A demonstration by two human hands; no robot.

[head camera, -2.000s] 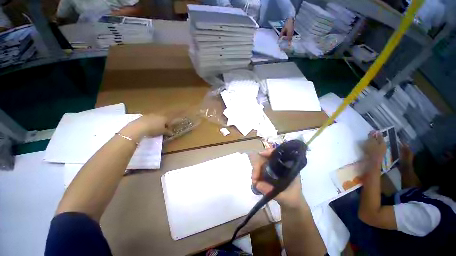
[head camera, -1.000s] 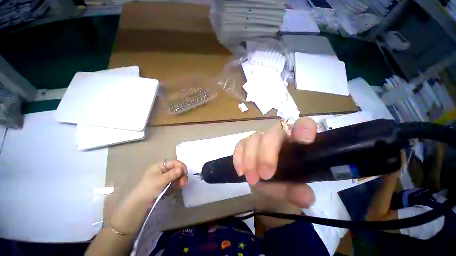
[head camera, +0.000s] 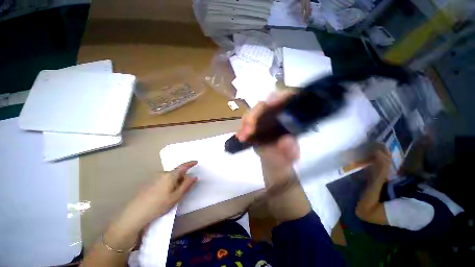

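Note:
A flat white back cover lies on the grey-beige bench in front of me. My right hand is shut on a black electric screwdriver, blurred, its narrow end pointing down left over the cover. The bit tip cannot be made out. My left hand is at the cover's left edge, thumb and forefinger extended onto it, their tips apart. A white sheet hangs below the left hand; whether the folded fingers hold it is hidden. A shallow clear tray with a heap of screws is behind the cover.
White covers overlap at left. Loose white sheets and a tall white stack are behind. Another white panel lies at back right. A coworker's arm is at right. A blurred yellow cord is upper right.
My left hand first came from the screw tray to the cover; its fingers have since spread. The screwdriver was upright, then swung level over the cover, and now tilts with its rear end raised.

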